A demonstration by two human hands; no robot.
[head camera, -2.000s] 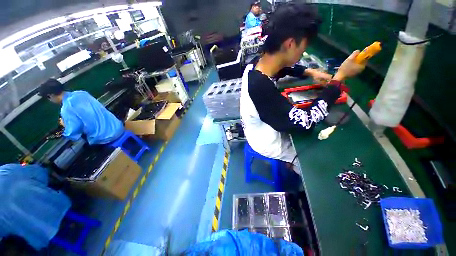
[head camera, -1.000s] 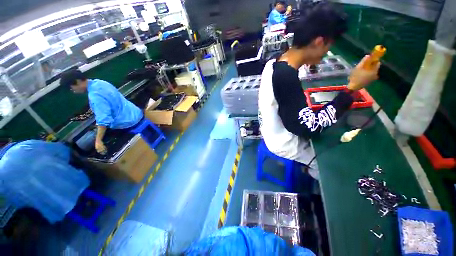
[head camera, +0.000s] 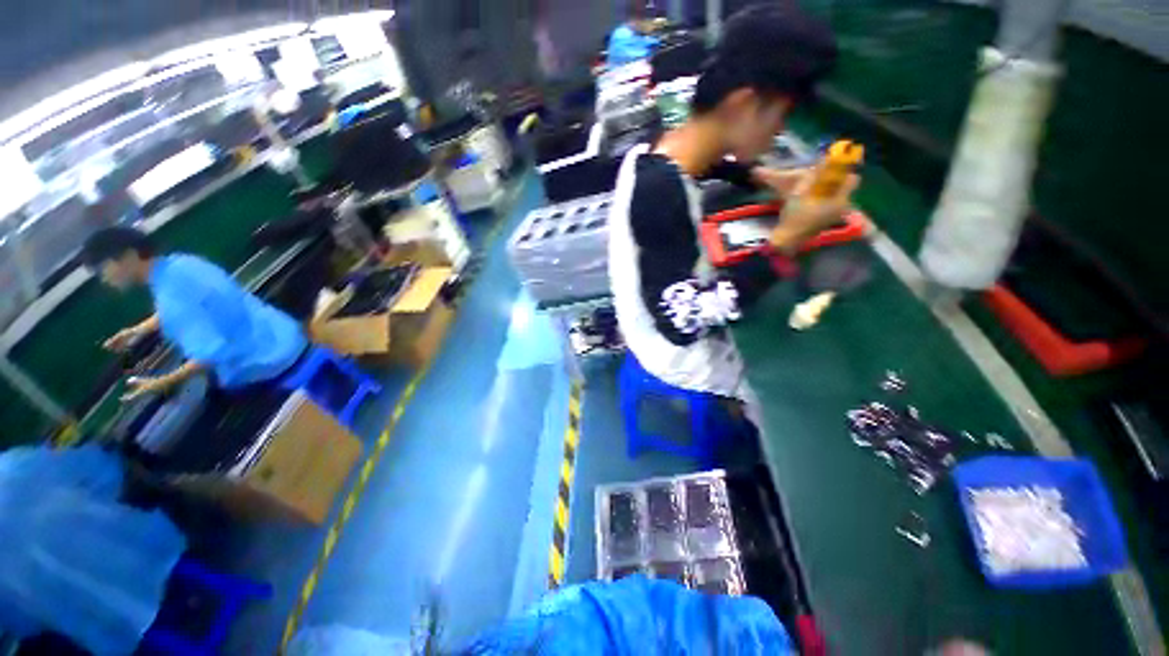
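Note:
No clear hand of mine is in view. A small, blurred pinkish patch touches the bottom edge at the right; I cannot tell whether it is part of a hand. My blue sleeve or clothing (head camera: pixel 628 620) shows at the bottom centre. On the green bench (head camera: pixel 833 449) lies a loose pile of small dark and silver components (head camera: pixel 901 442). A blue parts bin (head camera: pixel 1105 513) stands right of the pile and holds small white parts (head camera: pixel 1026 528).
A seated coworker (head camera: pixel 667 276) holds a yellow screwdriver (head camera: pixel 840 160) over a red frame (head camera: pixel 727 247). Clear trays (head camera: pixel 667 523) stand beside the bench. A red frame (head camera: pixel 1051 336) lies at right. Two people in blue, blue stools and cardboard boxes (head camera: pixel 301 461) are at left.
The view swung right, then back left. The coworker's yellow screwdriver has come lower, closer to the red frame. The pinkish patch has appeared at the bottom edge.

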